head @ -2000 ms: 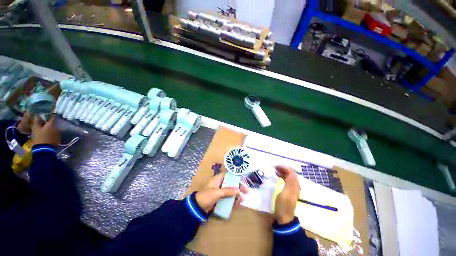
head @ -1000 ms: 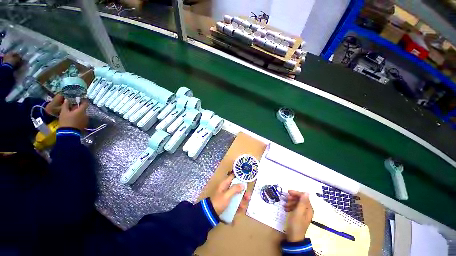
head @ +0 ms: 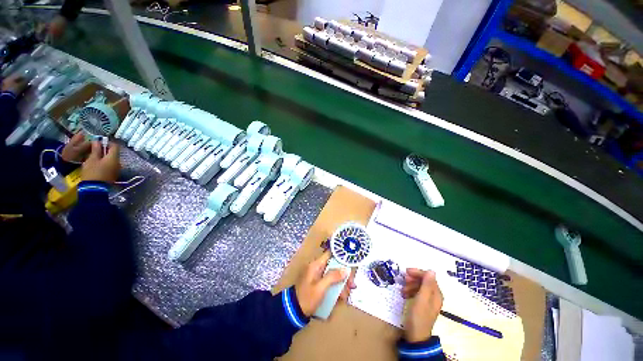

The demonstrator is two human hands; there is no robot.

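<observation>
My left hand (head: 315,284) holds a pale mint handheld fan (head: 350,244) by its handle, with the round slotted grille facing up and a dark blue centre. My right hand (head: 423,302) is over the white paper sheet (head: 377,300), fingers curled with the fingertips near a loose dark cluster of tiny pieces (head: 383,273). Whether the fingertips hold a small piece cannot be told. Dark pads (head: 484,280) lie in rows on the sheet's right part. A dark pen (head: 471,325) lies on yellow paper (head: 493,344).
Mint fans (head: 204,224) lie in a slanted row on bubble wrap (head: 158,264) at left. Cardboard (head: 310,345) lies under my work. Fans lie on the green belt (head: 338,148). A neighbour's hands (head: 99,163) hold another fan near an open carton (head: 63,106).
The fans on the belt have moved right. The fan in my left hand is slightly lower. The neighbour's fan has turned its grille into view. My right hand has hardly moved since a second ago.
</observation>
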